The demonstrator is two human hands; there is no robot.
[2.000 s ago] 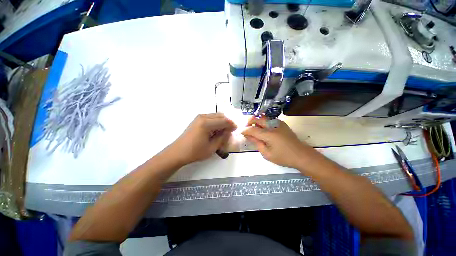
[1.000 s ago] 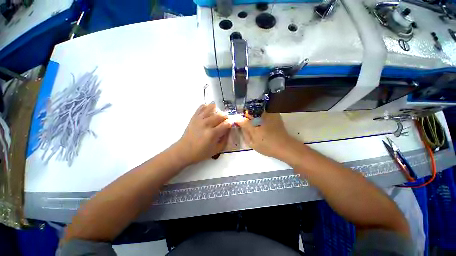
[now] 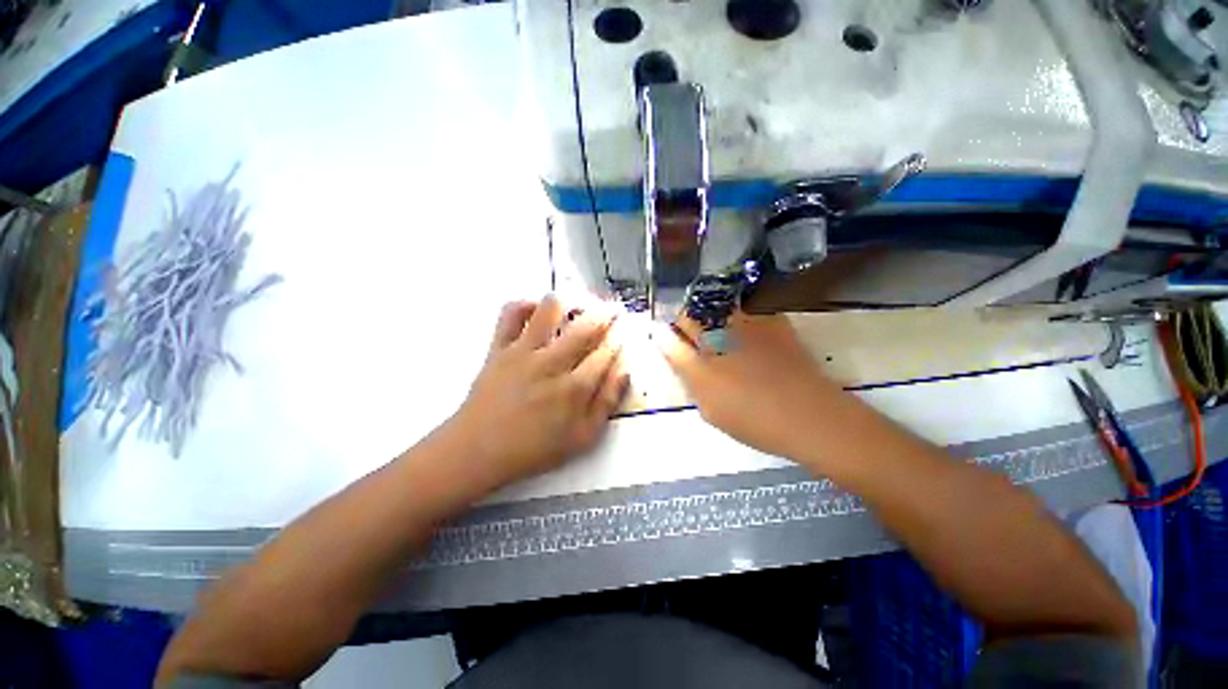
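The white sewing machine head (image 3: 875, 121) with a blue stripe stands at the upper right. Its presser foot area (image 3: 653, 312) is under a bright light that washes out detail. My left hand (image 3: 550, 384) lies palm down just left of the foot, fingers spread towards it. My right hand (image 3: 741, 377) is just right of the foot, its fingertips partly behind a dark metal attachment (image 3: 718, 299). Any piece under the fingertips is lost in the glare. Pale lilac-grey cord pieces (image 3: 175, 310) lie heaped at the table's left.
Thread snips (image 3: 1111, 438) lie at the right edge beside an orange-red cord and a yellow-green coil (image 3: 1199, 353). A grey ruled band (image 3: 646, 528) runs along the table's front edge. Blue tape (image 3: 101, 269) is at the left end. White tape (image 3: 1107, 148) hangs over the machine arm.
The hands came together at the foot, then my left hand moved slightly left and flattened with its fingers spread. My right hand stays beside the foot. The view has shifted a little.
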